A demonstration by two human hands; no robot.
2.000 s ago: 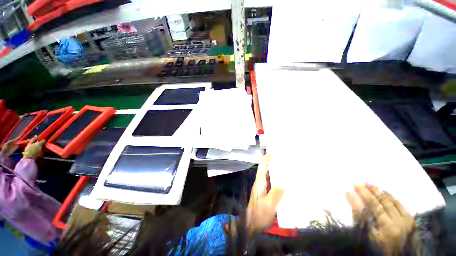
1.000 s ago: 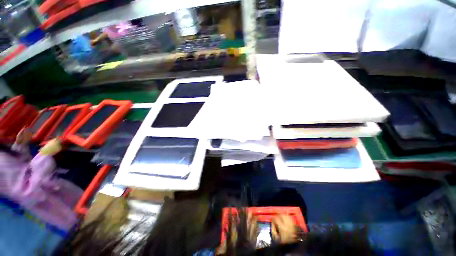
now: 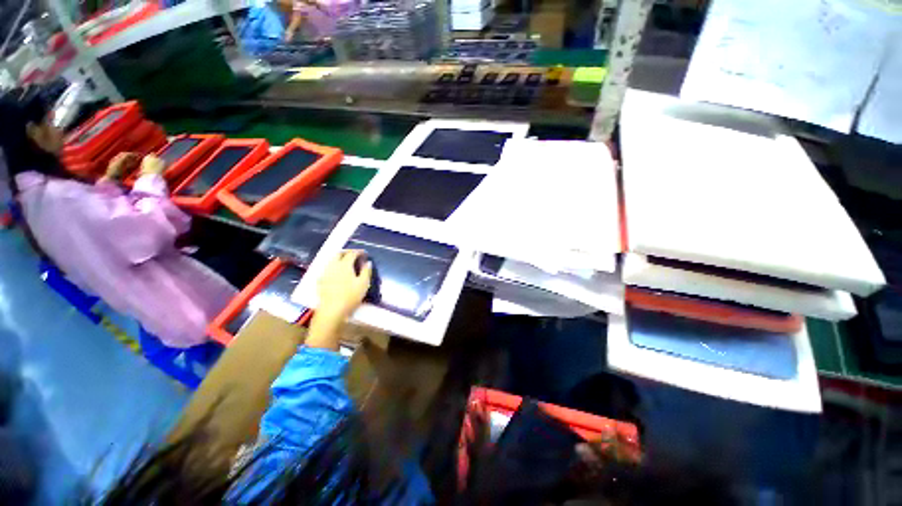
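Note:
My left hand [image 3: 341,288], in a blue sleeve, pinches the left edge of a glossy black display [image 3: 404,272]. The display lies in the nearest recess of a long white foam tray [image 3: 447,323]. Two more dark panels lie in the recesses behind it. A red foam frame [image 3: 478,420] sits low in front of me with a dark slab [image 3: 539,445] tilted across it. My right hand [image 3: 605,457] is at the frame's right end, dark and partly hidden, so its grip is unclear.
Stacked white foam trays [image 3: 732,198] stand at right, with a red frame and glossy panel low in the stack. White sheets [image 3: 544,198] overlap the long tray. Red-framed tablets [image 3: 280,181] line the belt at left, beside a person in pink [image 3: 109,237]. A cardboard box [image 3: 237,385] is lower left.
The view has turned left. My left hand has left the red frame and reached the display in the long tray. A dark slab now lies tilted over the frame.

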